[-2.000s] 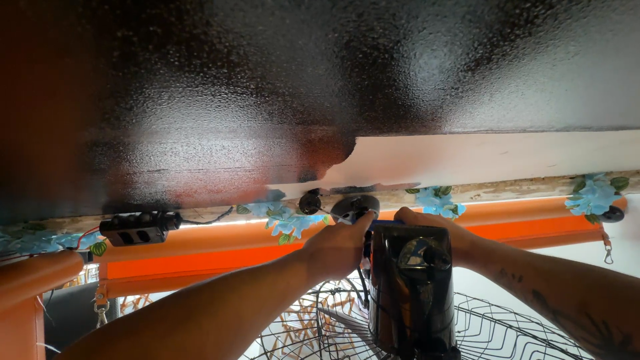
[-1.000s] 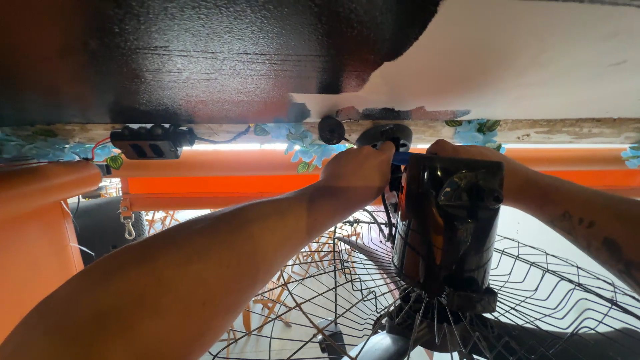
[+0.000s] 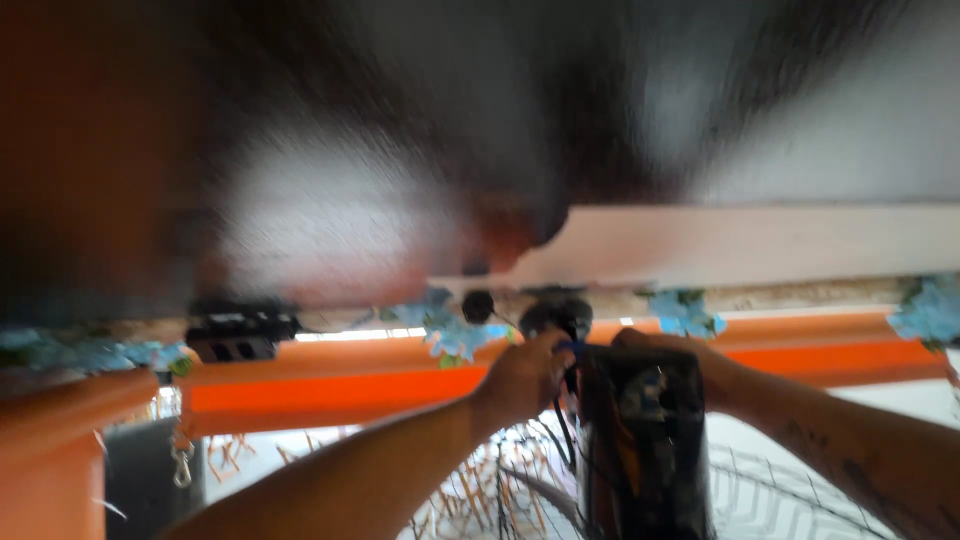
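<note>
The black motor housing of a fan [image 3: 645, 435] hangs below a round black mount [image 3: 556, 316] at the ceiling edge. My left hand [image 3: 525, 375] is at the neck between mount and housing, its fingers closed around something small and blue; the exact grip is blurred. Behind the top of the housing is my right hand [image 3: 664, 345], its fingers mostly hidden. A black cable [image 3: 562, 435] hangs beside the housing. Parts of the fan's wire guard [image 3: 787, 480] and a blade [image 3: 544, 487] show below.
Close overhead is a glossy dark ceiling panel [image 3: 375, 150]. A black power outlet box [image 3: 236, 330], a small round black fitting [image 3: 478, 307] and blue artificial flowers [image 3: 454, 326] line its edge. Behind run orange rolled awnings [image 3: 337, 390], with a metal snap hook [image 3: 182, 465] hanging at left.
The view has shifted since a second ago, and the ceiling fills more of it. Both hands stay at the top of the fan. Nothing has plainly been let go.
</note>
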